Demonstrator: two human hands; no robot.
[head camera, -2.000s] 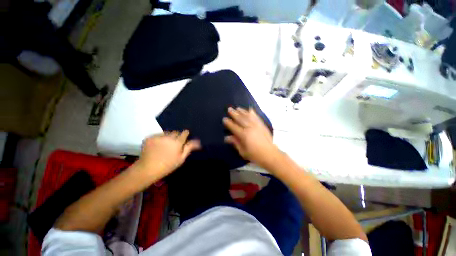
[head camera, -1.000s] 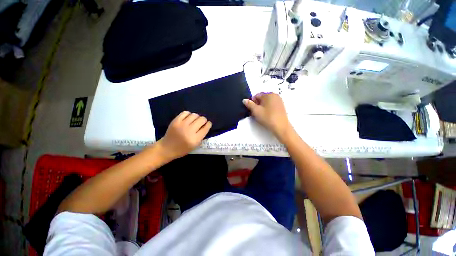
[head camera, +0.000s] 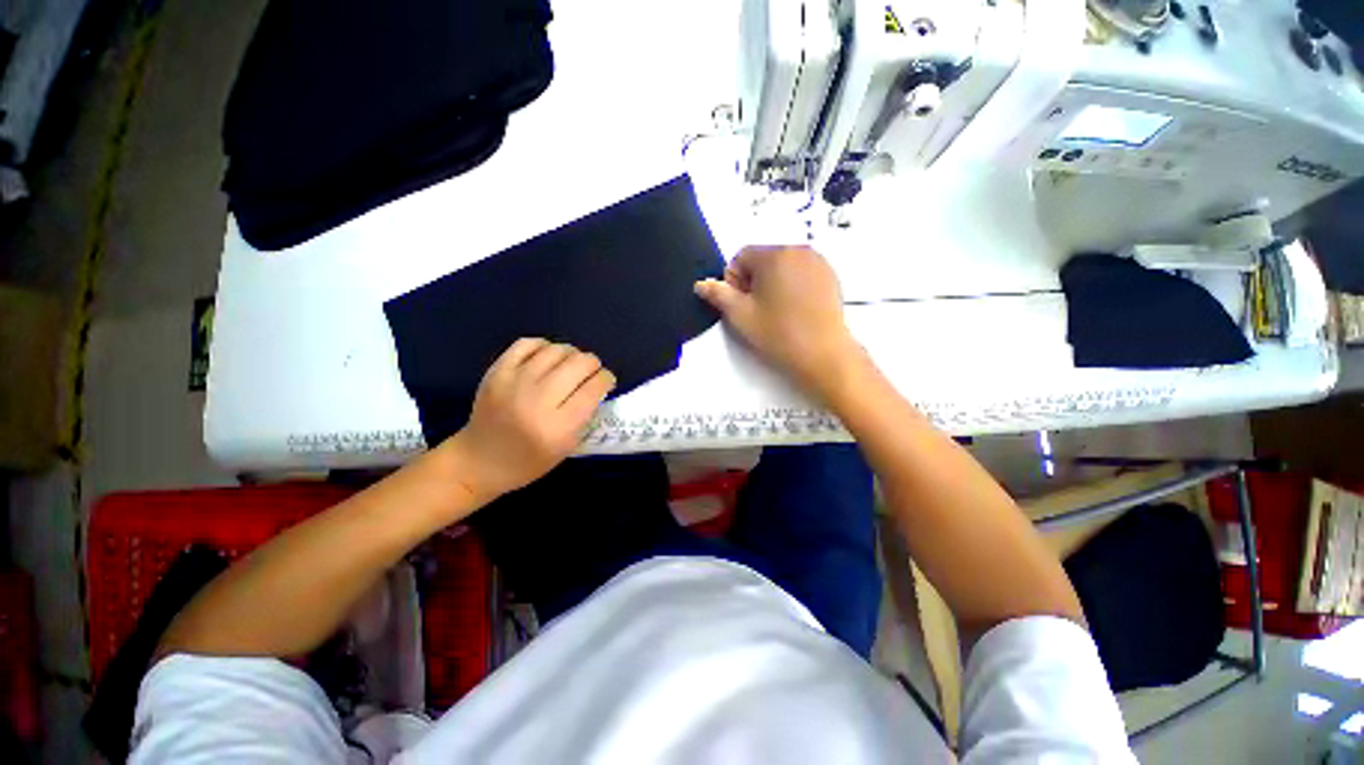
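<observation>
A folded dark panel (head camera: 561, 284) lies on the white table in front of me, its right corner just left of the presser foot area (head camera: 784, 177). My left hand (head camera: 542, 395) rests on the panel's lower part with fingers slightly curled, pressing it flat. My right hand (head camera: 778, 299) pinches the panel's right edge between thumb and fingers, just below the needle area. The white sewing machine (head camera: 957, 90) stands behind my right hand. The needle itself is too small to make out.
A thick dark panel stack (head camera: 382, 112) sits at the back left. Small dark cut pieces (head camera: 1149, 314) lie under the machine arm at right. A red plastic basket (head camera: 225, 516) is at lower left. A metal and wood rack (head camera: 1245, 575) with a dark piece stands at lower right.
Since two seconds ago the wide panel has become a narrow folded shape, and my right hand has closed on its edge. Over the last second the hands barely moved; the view has shifted.
</observation>
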